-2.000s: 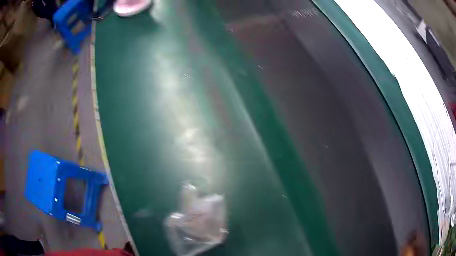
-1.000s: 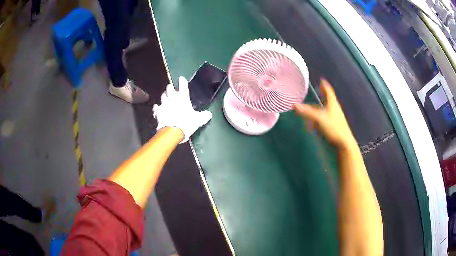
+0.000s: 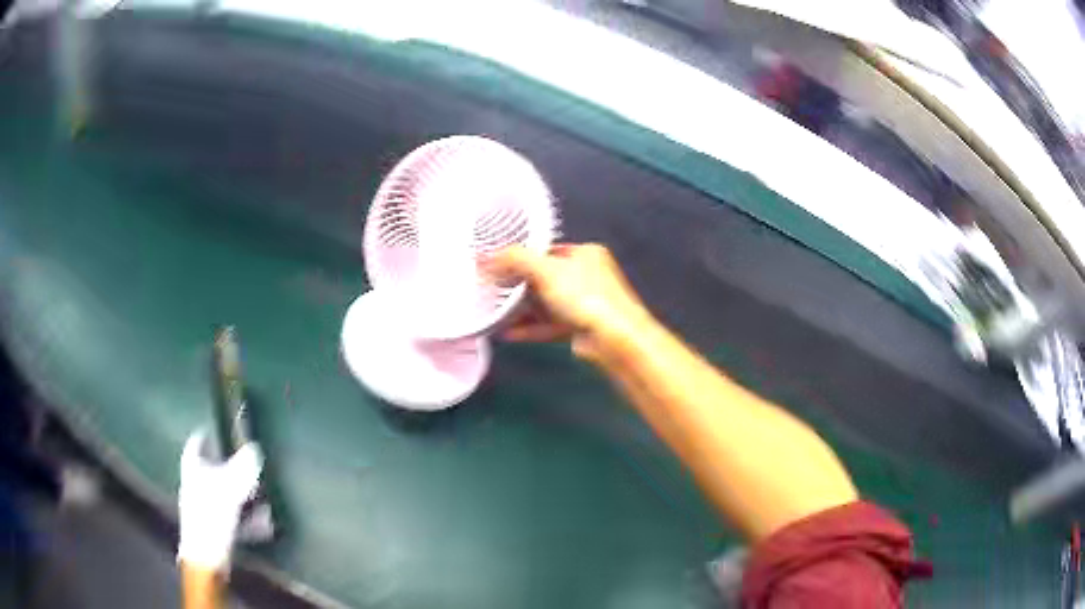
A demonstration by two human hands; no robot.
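The pink desk fan [image 3: 446, 238] with its round spiral grille and round base is near the middle of the view, over the green bench top [image 3: 393, 512]. My bare right hand [image 3: 565, 292] grips the right edge of the grille. My gloved left hand [image 3: 218, 494] is at the lower left and holds a flat dark smartphone [image 3: 232, 393], seen nearly edge-on and blurred. Whether the fan's base touches the bench is hard to tell.
A dark conveyor belt [image 3: 714, 286] curves behind the fan, with a green rim and a white strip [image 3: 666, 125] beyond it. Blurred clutter lies at the far right. The bench edge and grey floor [image 3: 101, 535] are at the lower left.
The view has turned. My right hand has closed on the fan's grille, and the fan appears further left. My left hand has taken hold of the smartphone that lay beside the fan.
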